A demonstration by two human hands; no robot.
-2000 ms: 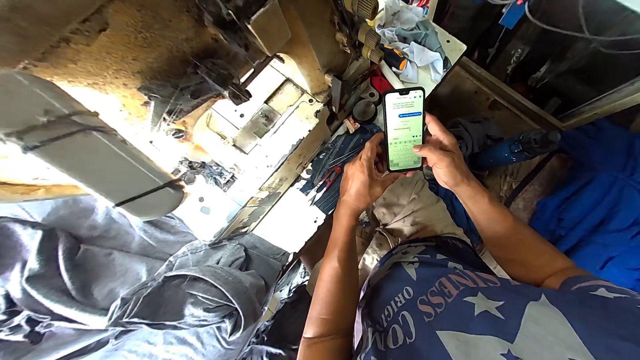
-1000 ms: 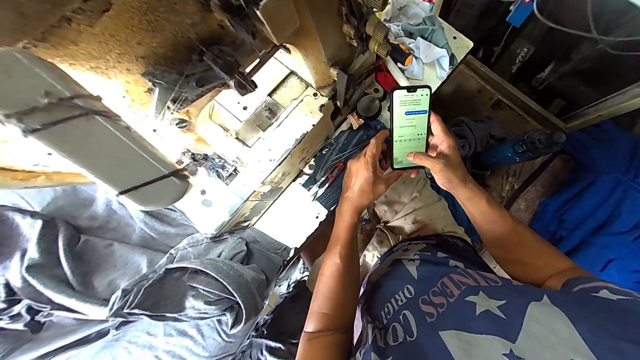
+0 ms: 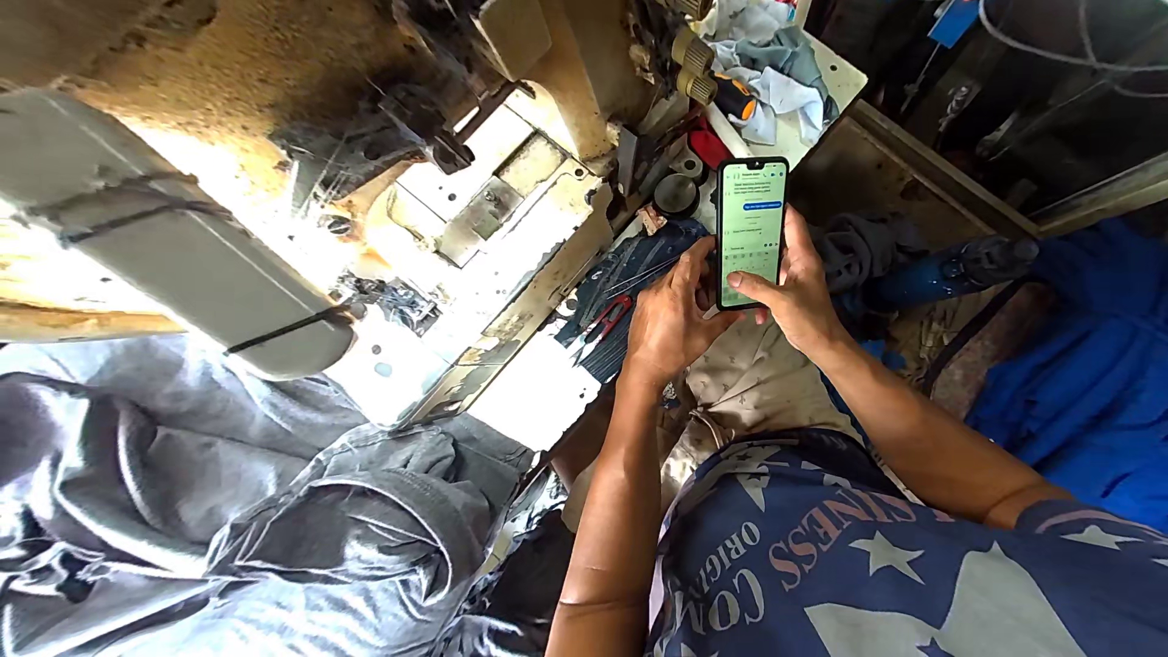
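Observation:
A black-framed smartphone [image 3: 752, 233] stands upright in the view between my hands, its lit screen showing a message thread and a keyboard. My left hand [image 3: 673, 319] grips the phone's lower left edge, with some fingers hidden behind it. My right hand [image 3: 796, 297] holds the right side, its thumb over the lower part of the screen. To the left of my left hand, red-handled thread snips [image 3: 613, 315] lie on dark striped cloth [image 3: 602, 351]. The worn bed of a sewing machine [image 3: 511, 205] is farther left.
Grey cloth [image 3: 228, 511] is heaped at lower left. A white tray [image 3: 844, 73] at top holds cloth scraps and an orange-and-black handled tool [image 3: 735, 97]. Blue fabric [image 3: 1086, 365] and a blue bottle-like object [image 3: 949, 274] are at right. A round dark metal part [image 3: 675, 194] sits behind the phone.
My right thumb has shifted over the lower part of the phone screen, toward its left side. Both hands have kept hold of the phone.

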